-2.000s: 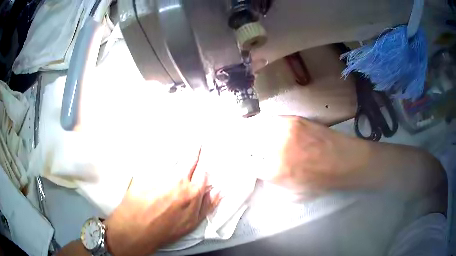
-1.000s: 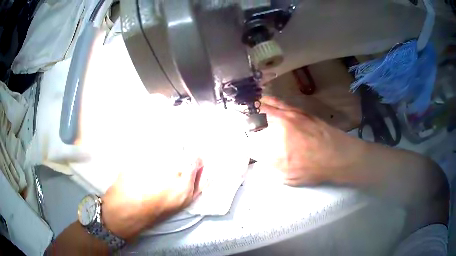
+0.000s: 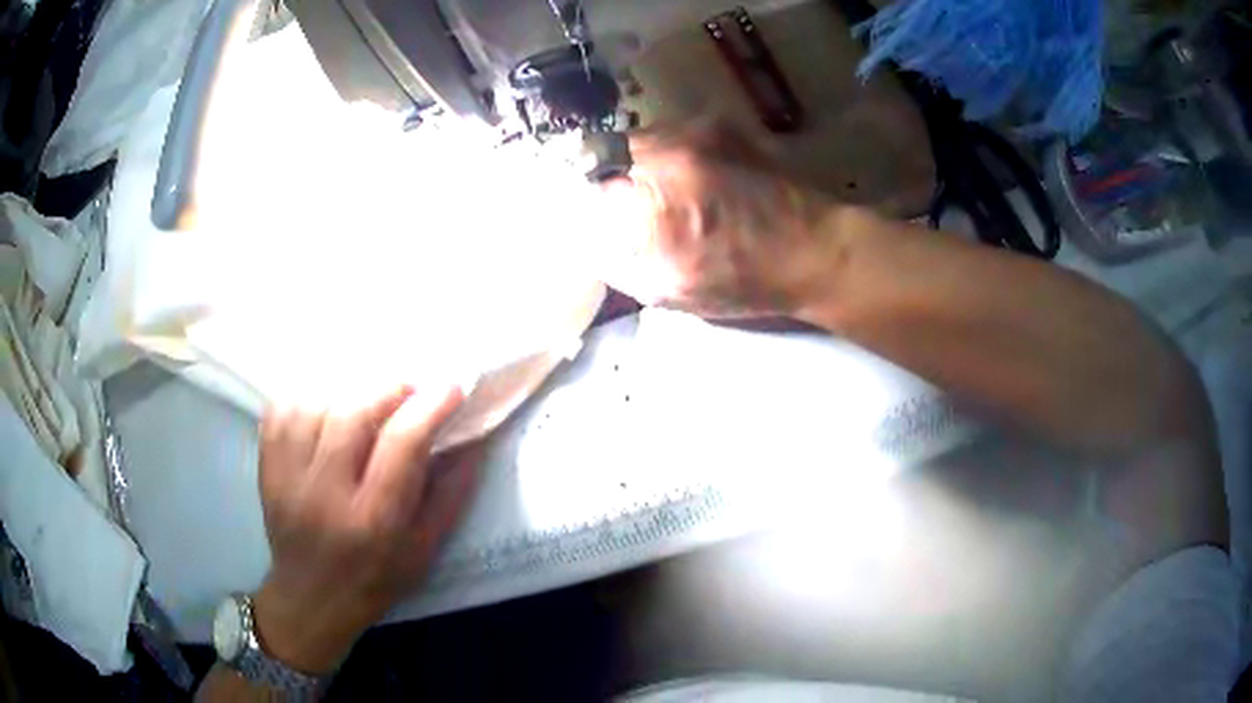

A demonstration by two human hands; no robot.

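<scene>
The cream-white cloth lies under the beige-grey sewing machine head, mostly washed out by glare. My left hand, with a watch at the wrist, has its fingers on the cloth's near edge; the thumb side is blurred, and the cloth edge is lifted beside it. My right hand is at the dark presser foot and needle area, right of the cloth. Its fingers are bent, blurred and partly lost in glare, so what they touch cannot be told.
A grey bar stands left of the head. Loose cream pieces lie at far left. A red-brown tool lies on the bed, with black scissors, a blue tassel and a clear tray further right. Ruler marks run along the front edge.
The view has shifted, so the machine sits higher in the picture. My left hand has moved nearer the front edge, its fingers now pointing up the picture. My right hand is bent beside the presser foot.
</scene>
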